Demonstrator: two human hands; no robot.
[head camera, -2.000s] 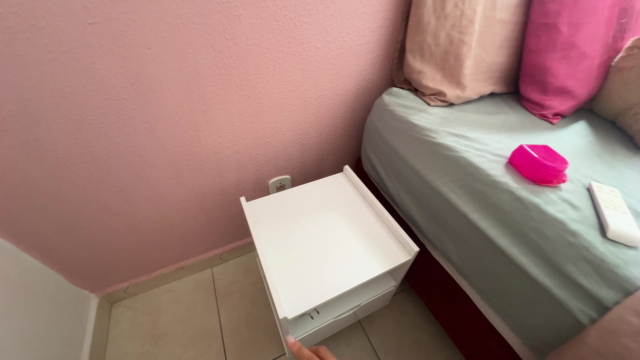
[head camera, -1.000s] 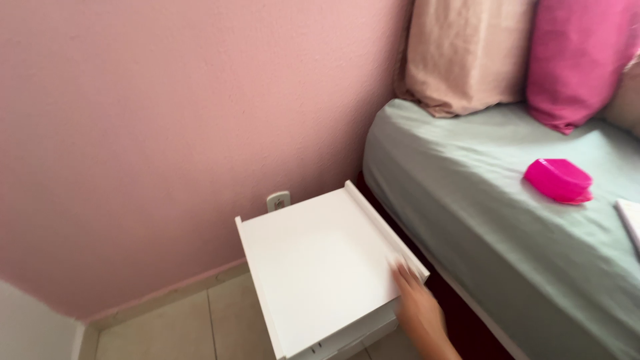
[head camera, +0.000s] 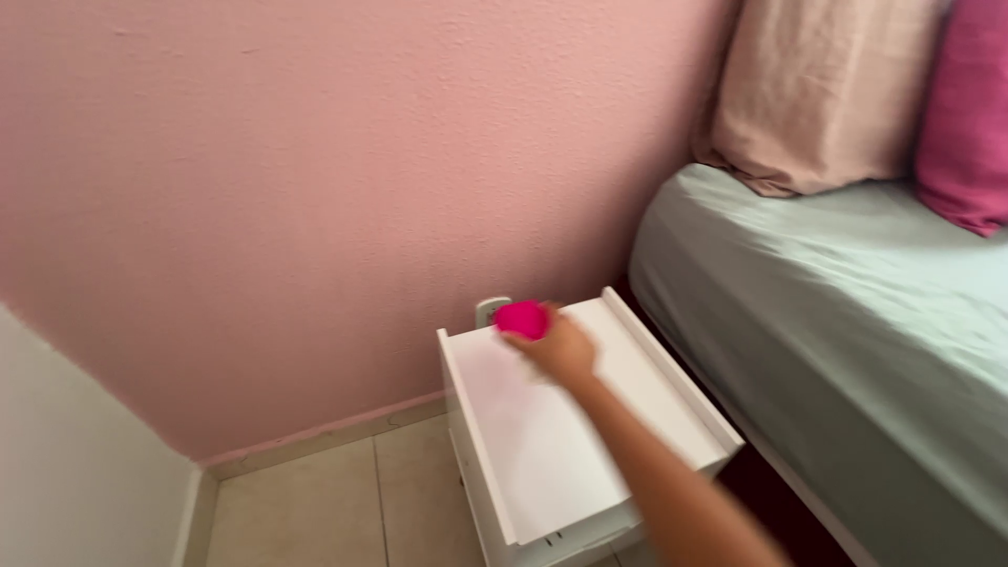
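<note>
My right hand (head camera: 565, 346), blurred, grips a bright pink object (head camera: 521, 320), its exact kind unclear, over the back part of the white nightstand (head camera: 543, 441). Whether the object touches the top cannot be told. The nightstand has raised side rims and stands between the pink wall and the bed. My left hand does not appear.
A wall socket (head camera: 487, 310) sits just behind the nightstand. To the right is the bed with a grey-green sheet (head camera: 787, 315), a beige pillow (head camera: 811, 102) and a magenta pillow (head camera: 969, 126). A white wall (head camera: 87, 441) bounds the left side above floor tiles (head camera: 299, 504).
The pink object lay on the bed in the earlier frames and is now in my right hand over the nightstand. One second ago that hand was at the nightstand's right edge.
</note>
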